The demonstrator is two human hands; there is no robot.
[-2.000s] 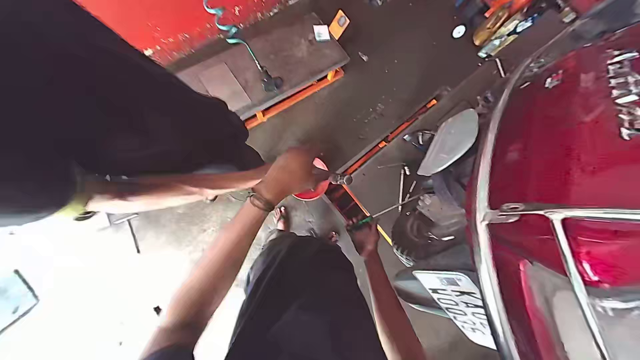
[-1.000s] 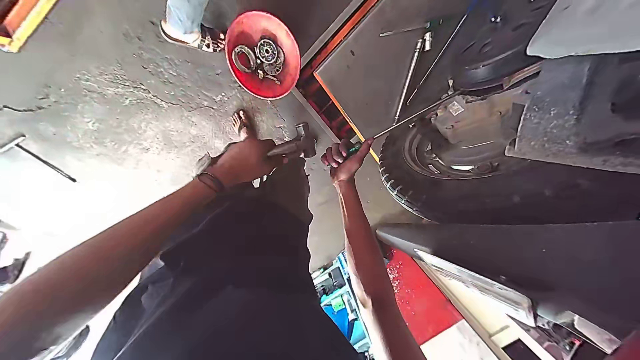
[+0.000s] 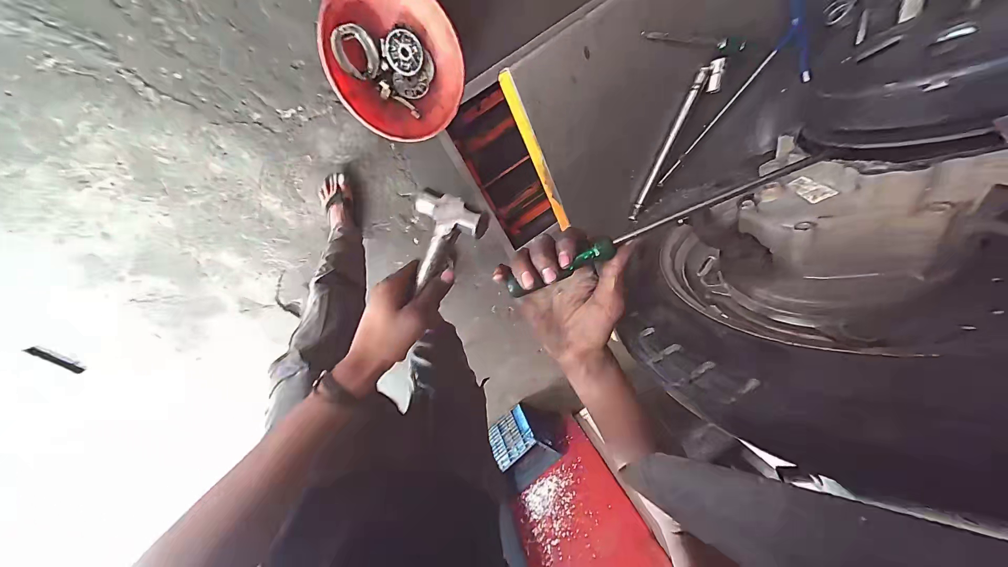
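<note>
My left hand [image 3: 398, 315] is closed around the handle of a ball-peen hammer [image 3: 450, 214], its metal head raised. To the right, my right hand [image 3: 571, 295], palm up, has its fingers curled over the green handle of a long screwdriver [image 3: 587, 258]. The hammer head is close to the handle's butt end, with a gap between them in the picture. The screwdriver's shaft runs up and right to a metal casing [image 3: 795, 228] inside the wheel area of a vehicle; exactly where its tip rests is unclear. A black tyre [image 3: 732, 386] curves below the casing.
A red bowl [image 3: 354, 110] holds round metal parts. Below it is an open tool tray with a yellow edge [image 3: 535, 150]. A socket wrench [image 3: 669, 146] and thin rods lie on the floor. A red surface [image 3: 591, 504] with white specks and a blue box [image 3: 512, 437] are at the bottom.
The view has swung toward the wheel and bowl. Another person's forearm, beside my left arm two seconds ago, is out of view. Both hands keep their tools.
</note>
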